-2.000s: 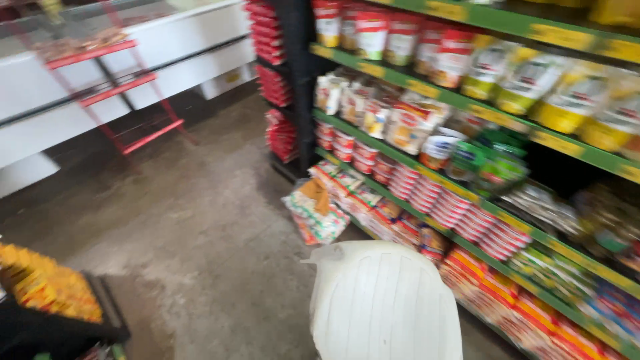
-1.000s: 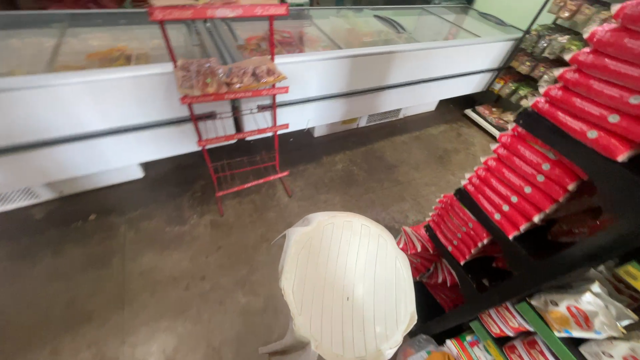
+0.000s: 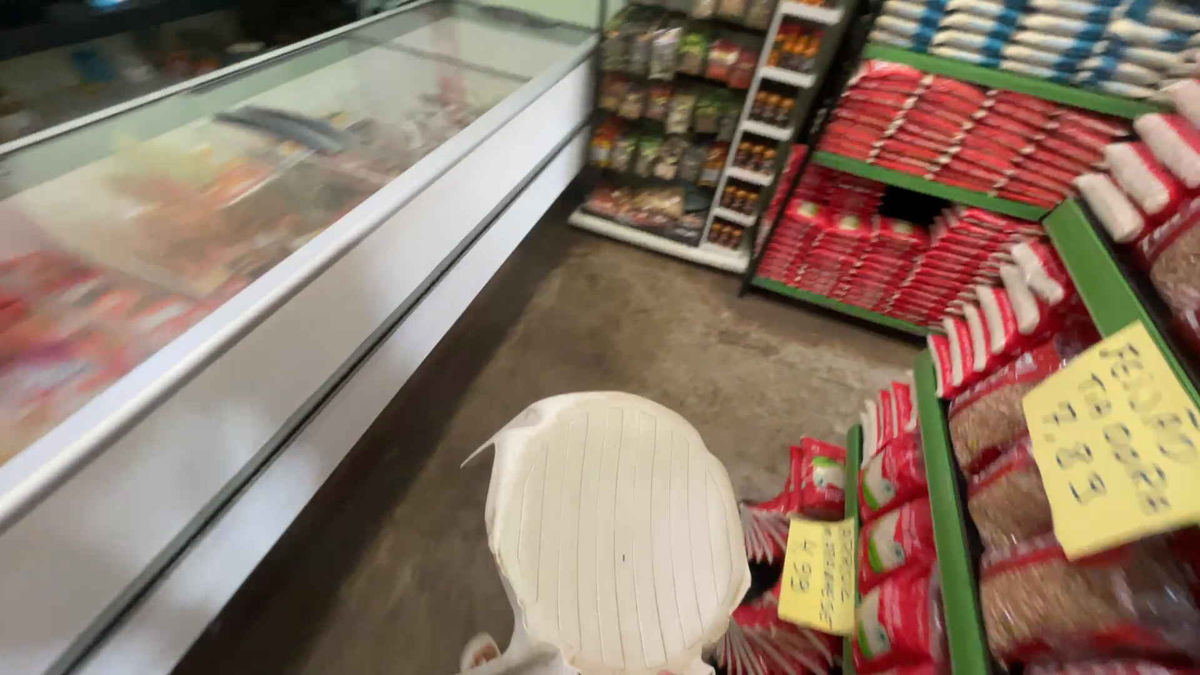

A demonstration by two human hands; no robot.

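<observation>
A white plastic stool or chair (image 3: 623, 534) fills the bottom middle of the head view, its rounded, grooved panel facing up. A thin torn or pointed strip sticks out from its upper left edge. Neither my left hand nor my right hand can be made out clearly; small skin-toned patches show at the panel's lower edge, too little to identify. What bears the panel from below is hidden.
A glass-topped chest freezer (image 3: 309, 291) runs along the left. Green-edged shelves (image 3: 947, 525) with red bags and yellow handwritten signs (image 3: 1116, 441) line the right. Beyond the concrete floor (image 3: 656, 328) stand a rack of hanging packets (image 3: 670, 122) and stacked red packs (image 3: 947, 131).
The view has swung and moved along the aisle, with the white plastic piece staying low in it. The red wire stand seen earlier by the freezer is out of view.
</observation>
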